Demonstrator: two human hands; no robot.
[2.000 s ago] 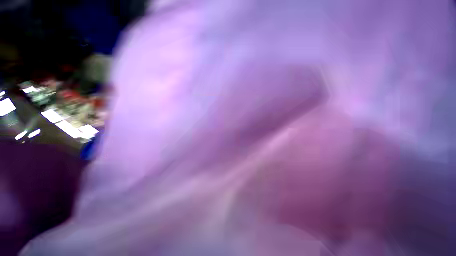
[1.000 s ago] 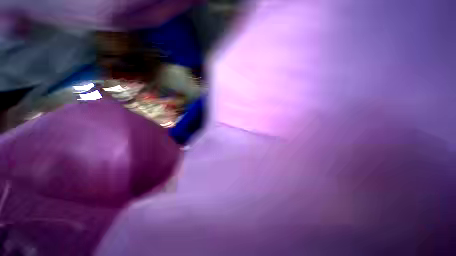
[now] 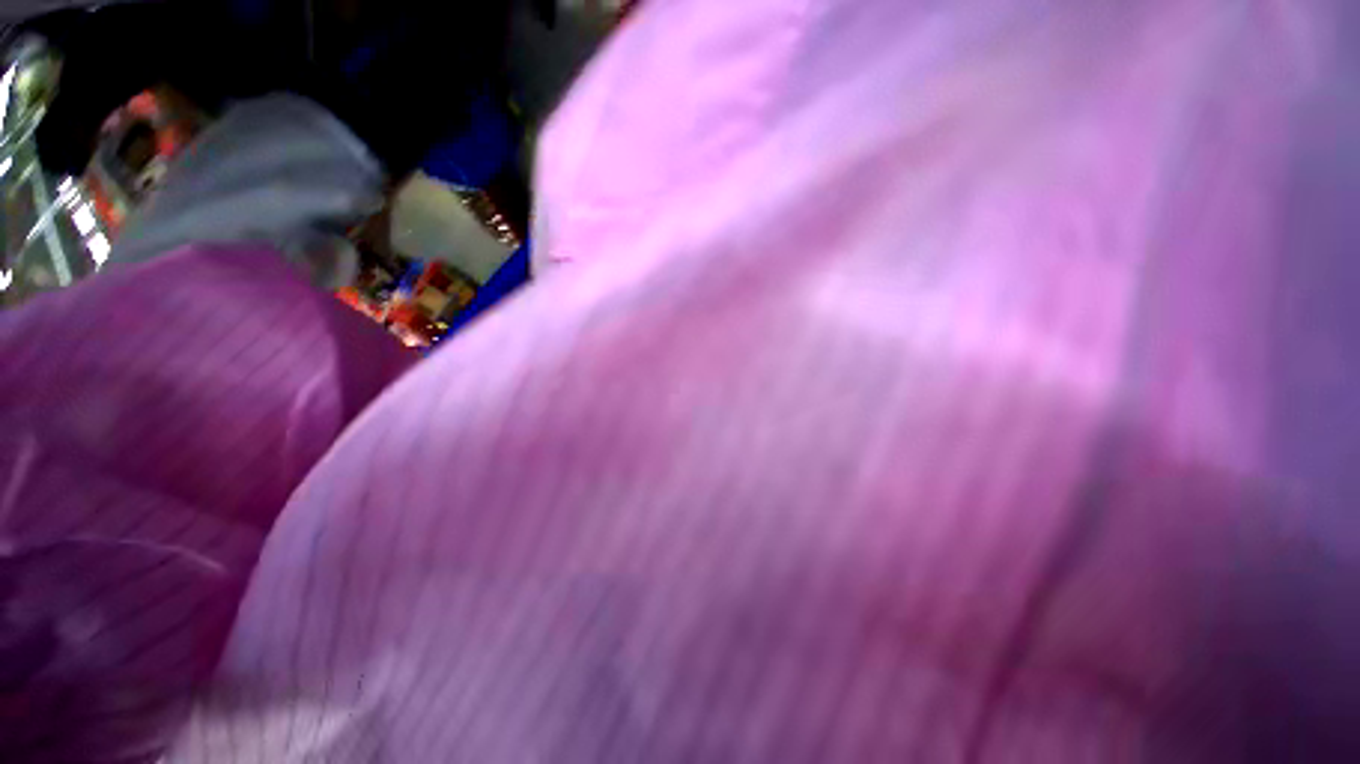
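Observation:
A pink-lilac work smock [image 3: 776, 493] with fine stripes fills most of the view, from the centre to the right and bottom edges. A darker magenta part of striped cloth [image 3: 179, 373] lies at the lower left. Neither of my hands is in view. The cloth covers whatever lies in front of me, so no held thing shows.
At the upper left, small orange-red and mixed items [image 3: 410, 303] show beside a pale object [image 3: 448, 227] and blue edges. A grey rounded shape [image 3: 261, 172], perhaps a sleeve, is left of them. Shiny strips [image 3: 60, 224] are at the far left. Behind is dark.
The view has shifted and grown sharper, so the smock's stripes now show. The grey shape now stands nearer the small orange-red items, and the smock covers more of the lower centre.

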